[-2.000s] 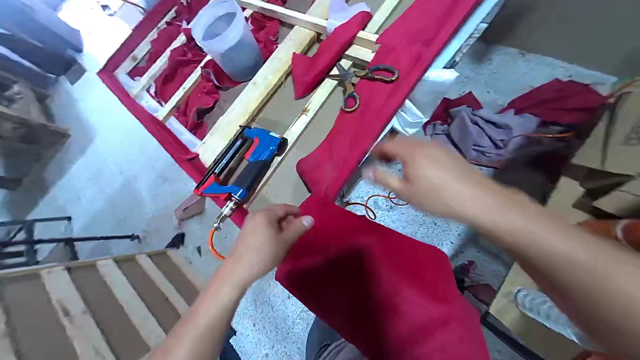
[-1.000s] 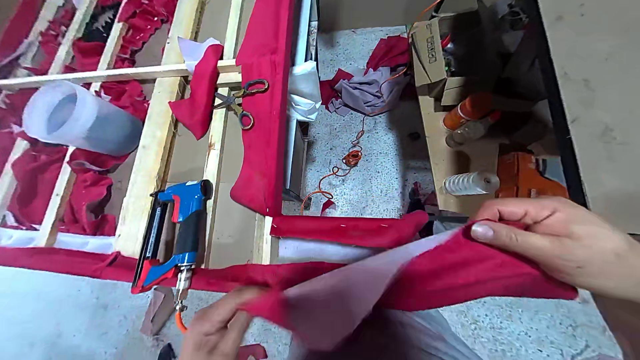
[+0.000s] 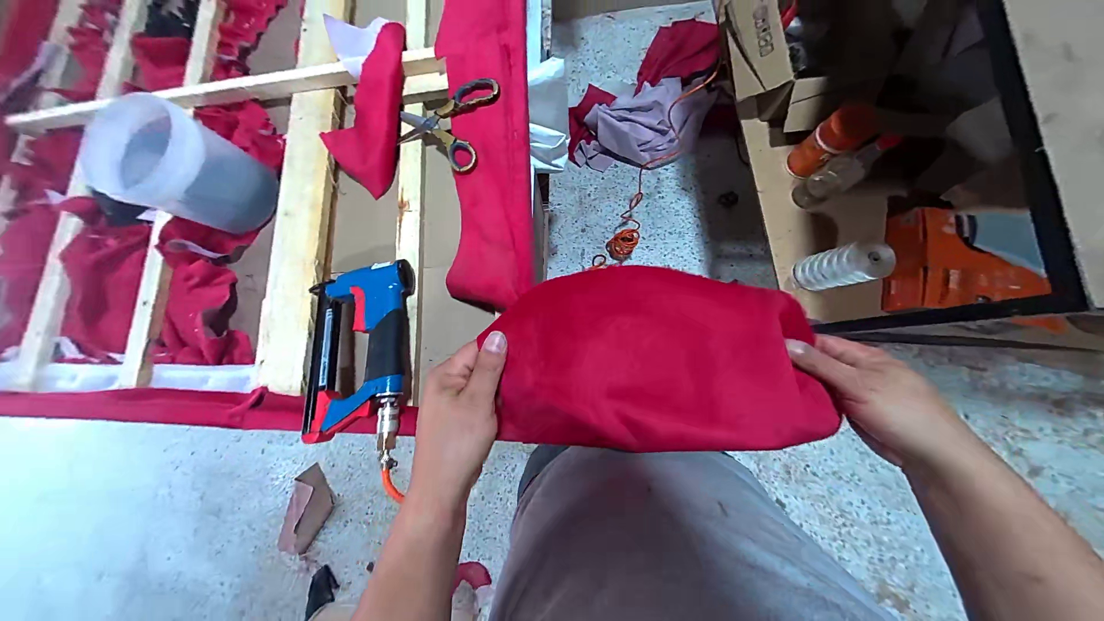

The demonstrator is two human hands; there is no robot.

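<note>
Red upholstery fabric (image 3: pixel 655 362) is stretched between my hands over the corner arm of a wooden furniture frame (image 3: pixel 297 198). My left hand (image 3: pixel 457 414) pinches its left edge, thumb on top. My right hand (image 3: pixel 871 388) grips the folded right end. A blue and black pneumatic staple gun (image 3: pixel 366 336) lies on the frame left of my left hand, its orange hose hanging down. Scissors (image 3: pixel 448 125) lie partly open on the red-covered rail, beside a loose red scrap (image 3: pixel 377 121). What lies under the held fabric is hidden.
A translucent plastic container (image 3: pixel 185 164) lies tilted on the slats. Fabric scraps (image 3: pixel 651 112) and a coiled orange hose (image 3: pixel 623 241) are on the floor beyond. At right, a shelf unit (image 3: pixel 1044 216) holds bottles, an orange box (image 3: pixel 957 259) and a white spool (image 3: pixel 845 265).
The fabric, slanting with its pale underside showing one second ago, is now spread with its red side up. My left hand has moved up and right to its edge. The view has turned since two seconds ago.
</note>
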